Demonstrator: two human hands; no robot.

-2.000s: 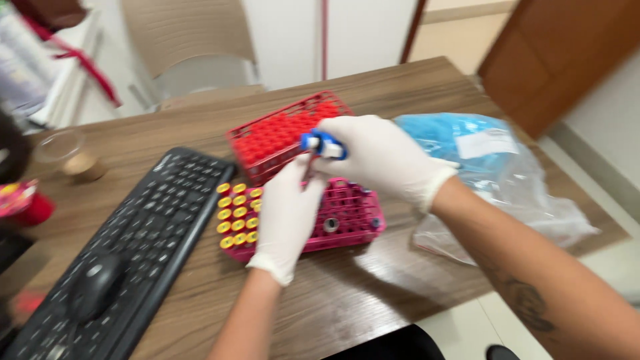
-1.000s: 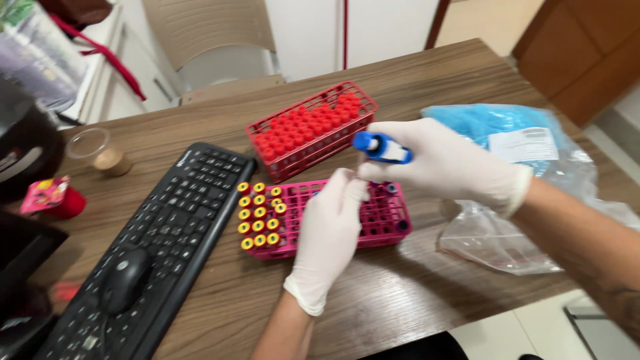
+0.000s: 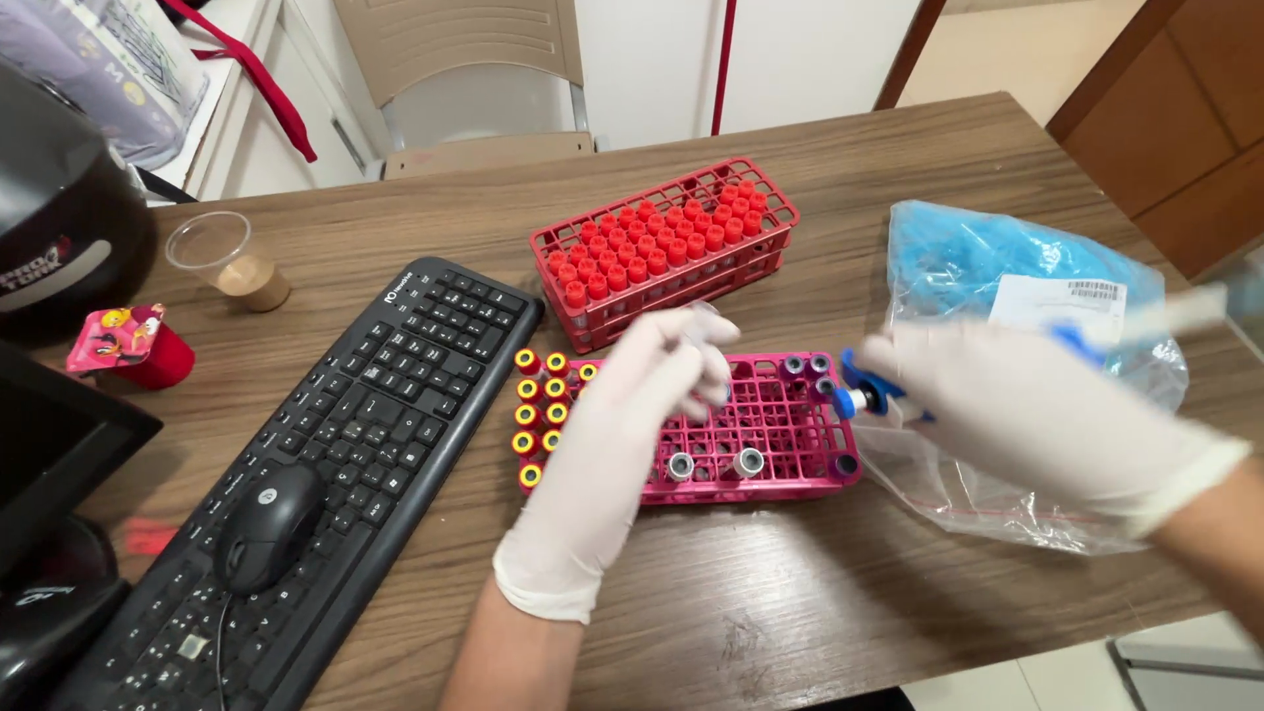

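My gloved left hand [image 3: 642, 415] is over the magenta tube rack [image 3: 770, 489], its fingers curled near one another; whether they hold something small is unclear. My gloved right hand [image 3: 1027, 420] is closed around a blurred blue-and-white pipette-like tool [image 3: 869, 395], right of the rack and over the plastic bag. Yellow-capped tubes [image 3: 528, 415] fill the rack's left end, partly hidden by my left hand. Two grey-topped tubes [image 3: 749, 462] stand along its front, and several dark purple-capped tubes [image 3: 818, 365] at its right end. Behind it is a red rack [image 3: 662, 296] of red-capped tubes [image 3: 657, 237].
A black keyboard [image 3: 395, 425] with a mouse [image 3: 272, 523] on it lies at left. Beyond are a clear cup [image 3: 212, 247] tipped on its side and a red cup [image 3: 158, 355]. A clear bag [image 3: 1027, 237] with blue contents lies at right. A chair [image 3: 474, 89] stands behind the wooden table.
My right hand has moved right, away from my left hand and the magenta rack, with the blue-and-white tool still in it. My left hand remains over the rack.
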